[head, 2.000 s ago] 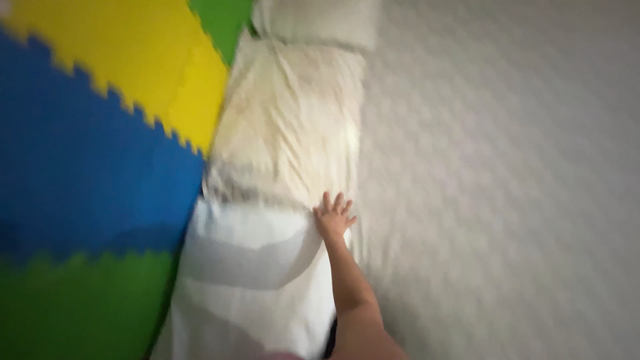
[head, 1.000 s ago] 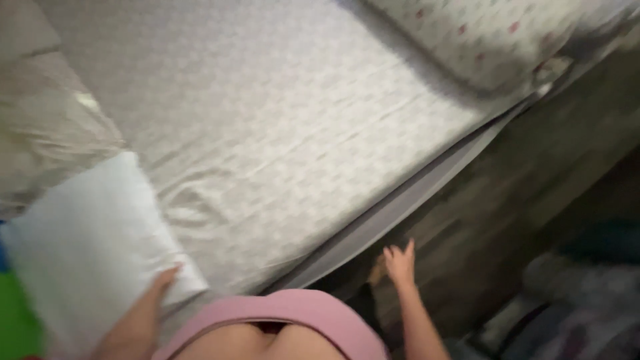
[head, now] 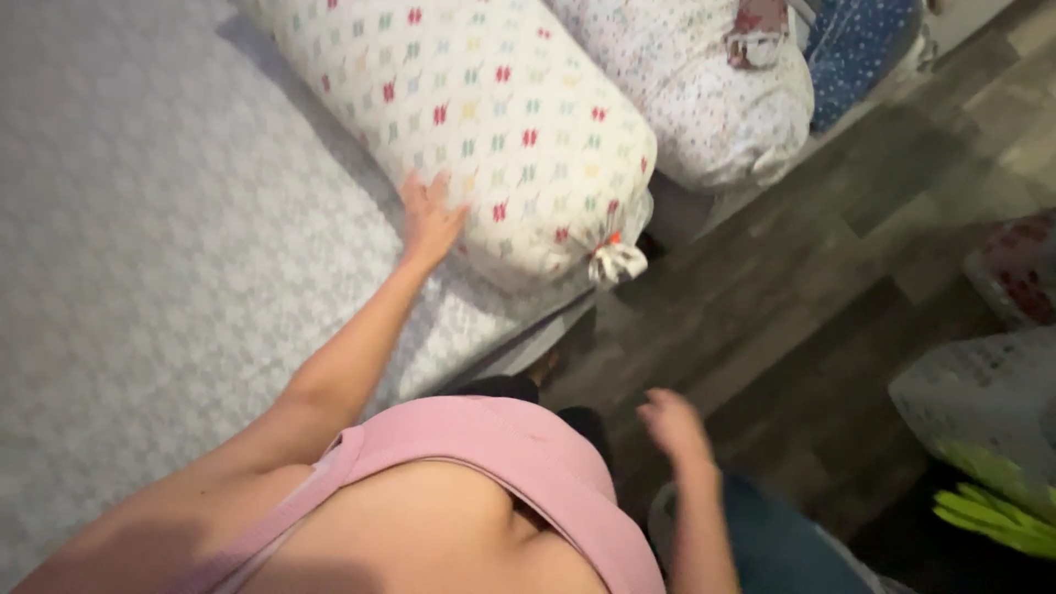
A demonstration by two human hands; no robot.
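My left hand [head: 431, 223] rests with spread fingers against the near side of a white bolster [head: 495, 124] patterned with small red, green and yellow figures. One end of the bolster is gathered and tied with an orange band [head: 610, 241]. It lies on a mattress with a pale patterned sheet [head: 206, 272]. My right hand [head: 672, 421] hangs over the floor beside the mattress, holding nothing that I can see; its fingers are blurred and partly curled. A second, speckled bolster [head: 701, 107] lies beyond the first one.
A blue dotted cloth [head: 858, 58] lies past the speckled bolster. Wood-look flooring [head: 792, 305] runs along the mattress edge. At the right are a pale grey perforated container [head: 982, 396], a yellow-green item [head: 994, 516] and a red-patterned thing [head: 1019, 268]. Something dark blue [head: 784, 536] stands near my right arm.
The view has swung far toward the bolsters. My left hand, on the white pillow a second ago, now touches the patterned bolster. My right hand is still over the floor.
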